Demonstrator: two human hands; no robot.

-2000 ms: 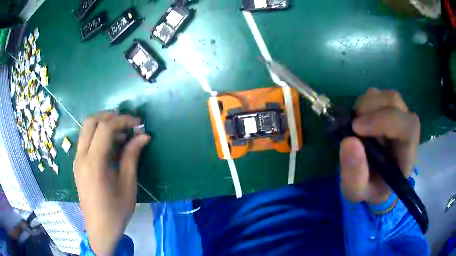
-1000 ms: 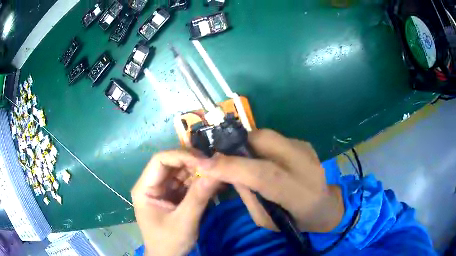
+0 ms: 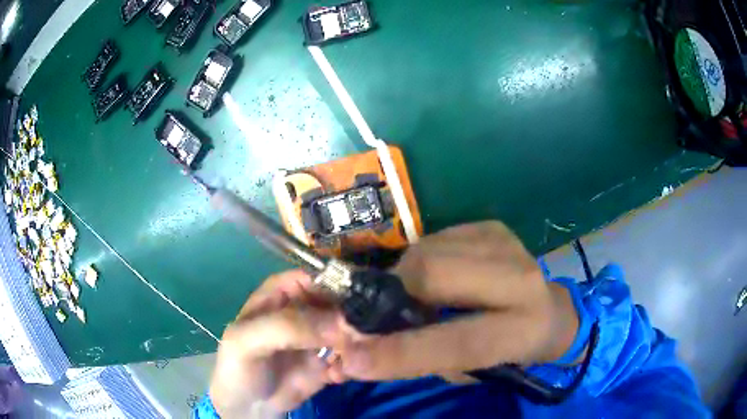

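Note:
My right hand (image 3: 483, 303) holds the soldering iron (image 3: 381, 303) by its black handle. The iron's silver barrel points up and left over the mat, above my left hand. My left hand (image 3: 274, 344) pinches a small leaded component (image 3: 326, 353) near my right fingertips, below the fixture; its leads are hard to see. The orange fixture (image 3: 401, 168) lies on the green mat beyond my hands, with a black device housing (image 3: 350, 211) in its black holders. The housing shows a white patch and a circuit board.
Several waiting housings (image 3: 182, 139) lie at the upper left. A pile of small leaded components (image 3: 41, 213) is at the left edge. A thin solder wire (image 3: 135, 270) crosses the mat. White tape (image 3: 344, 94) runs beyond the fixture. A black round fan (image 3: 696, 74) stands at the right.
Over two seconds my hands came together below the fixture. Since one second ago, the iron swung left and down off the fixture, uncovering the housing.

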